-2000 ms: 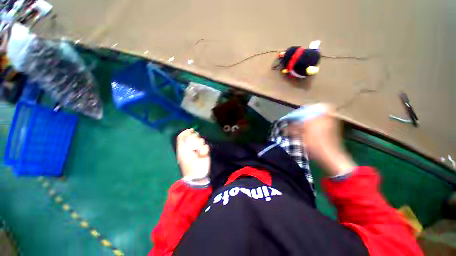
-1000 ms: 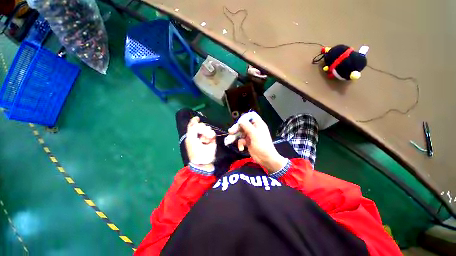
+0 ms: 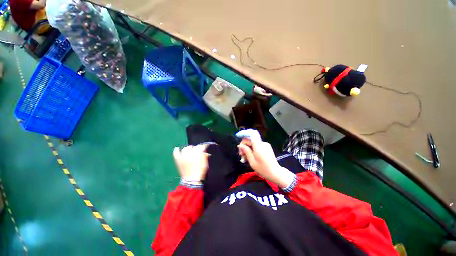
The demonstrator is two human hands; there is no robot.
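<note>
My left hand (image 3: 192,162) is over my lap with its fingers curled; the fingertips are blurred, and a pale blurred streak shows beside them. My right hand (image 3: 256,152) is a short way to its right, fingers bent, with a pale blue-white wrap at a fingertip. Whether either hand pinches a thread or needle is too small to tell. A black plush penguin toy (image 3: 344,80) with a red band, yellow tips and white label lies on the brown table (image 3: 310,30). Dark thread (image 3: 280,67) runs loosely from both sides of it. Dark thread snips (image 3: 433,150) lie to the right.
Under the table edge are a brown carton (image 3: 250,116), a white box (image 3: 223,97) and a blue stool (image 3: 172,75). A blue crate (image 3: 57,97) and a bulging clear bag (image 3: 92,42) are at the left. Part of a person (image 3: 22,15) shows at the top left.
My right hand came from the table edge to my lap, near my left hand. Since one second ago, the hands have moved slightly apart. The camera view has shifted; the toy lies still.
</note>
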